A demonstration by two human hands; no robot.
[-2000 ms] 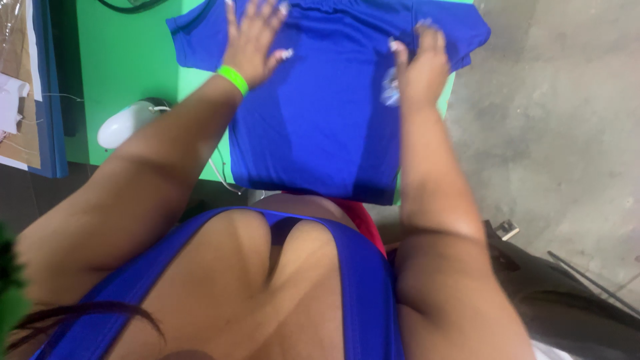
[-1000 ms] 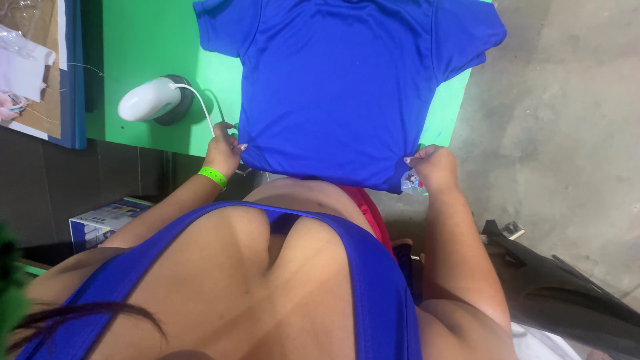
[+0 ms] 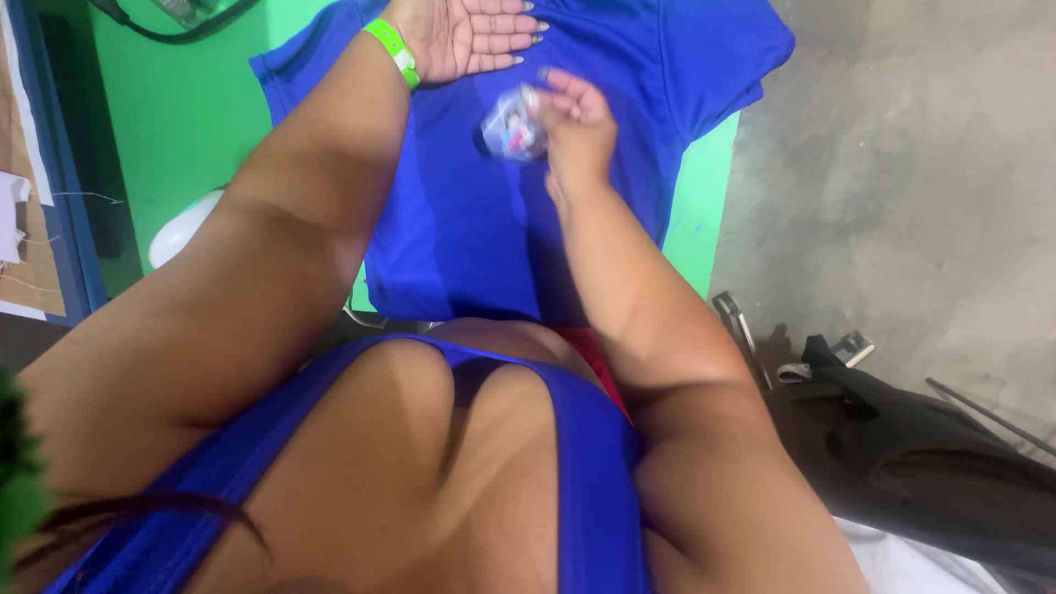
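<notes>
A blue short-sleeved shirt (image 3: 487,223) lies spread on the green table (image 3: 701,198), its upper edge cut off by the frame. My left hand (image 3: 462,41), with a lime wristband on its wrist, rests palm up over the upper left of the shirt and holds nothing. Above the middle of the shirt, my right hand (image 3: 577,120) pinches a small clear plastic piece (image 3: 513,128) with a coloured print between thumb and fingers. That piece is blurred, so its exact kind cannot be told.
A white rounded device (image 3: 183,233) stands on the table, partly behind my left forearm. Farther left is a blue-edged board (image 3: 70,206) with paper and loose threads. A black cable (image 3: 186,35) lies at the upper left. Black bag-like material (image 3: 932,445) is at the lower right.
Both hands have moved up from the shirt's lower corners. My left hand has turned palm up, and the clear piece, earlier by my right hand at the lower right corner, is now over the shirt's middle.
</notes>
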